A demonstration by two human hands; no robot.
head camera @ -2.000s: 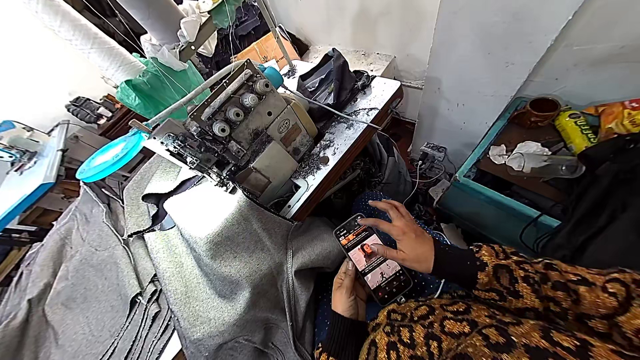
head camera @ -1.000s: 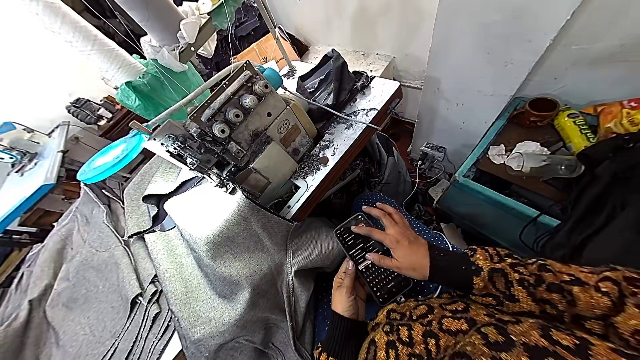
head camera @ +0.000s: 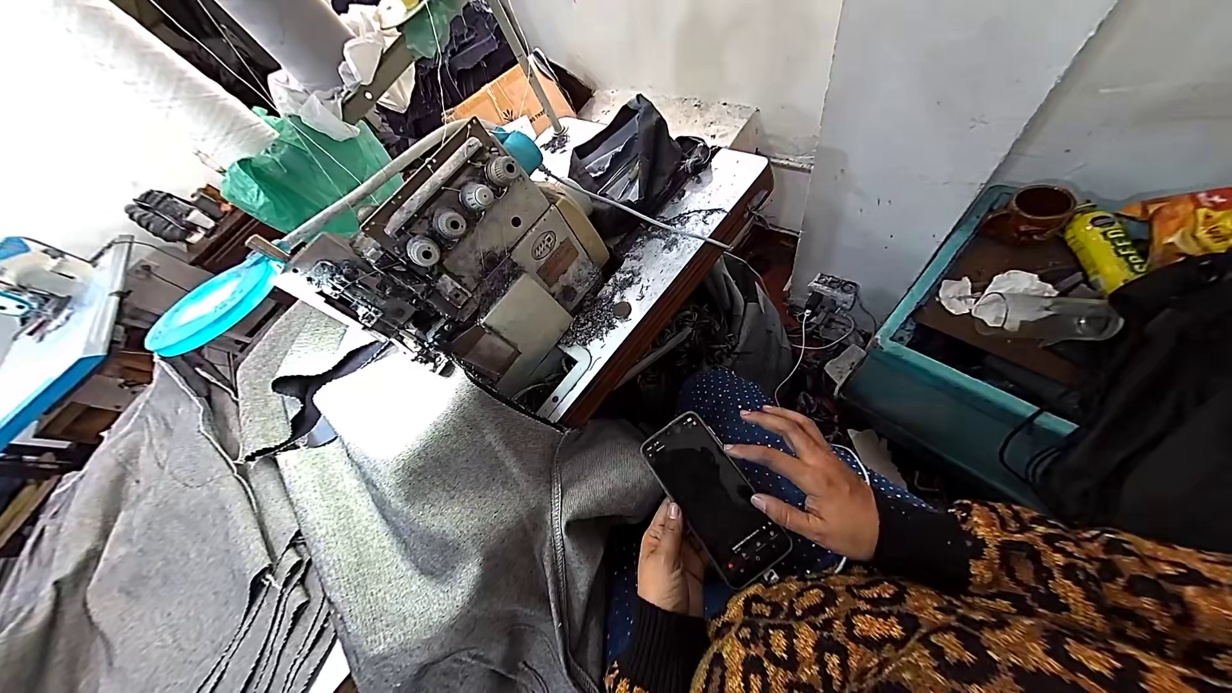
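Observation:
My left hand (head camera: 669,560) holds a smartphone (head camera: 710,493) by its lower left edge, over my lap, the thumb along its side. The phone's screen is mostly dark, with small marks near its lower end. My right hand (head camera: 813,481) is over the phone's right edge, fingers apart; whether a fingertip touches the glass I cannot tell. A white cable runs behind the right hand. Left of the phone, grey fabric (head camera: 433,510) hangs from an overlock sewing machine (head camera: 500,260), whose table top (head camera: 712,197) is strewn with dark lint.
A teal drawer (head camera: 948,380) at the right holds a brown mug (head camera: 1039,214), a clear bottle (head camera: 1068,320), crumpled paper and snack packets. Power sockets (head camera: 833,292) with cables are by the wall. A blue plastic lid (head camera: 214,306) and stacked grey cloth (head camera: 144,539) lie at the left.
The phone's screen has gone from pictures, through rows of pale marks, to mostly dark. My right hand's fingers have shifted off the middle of the screen toward its right edge. My left hand keeps its hold.

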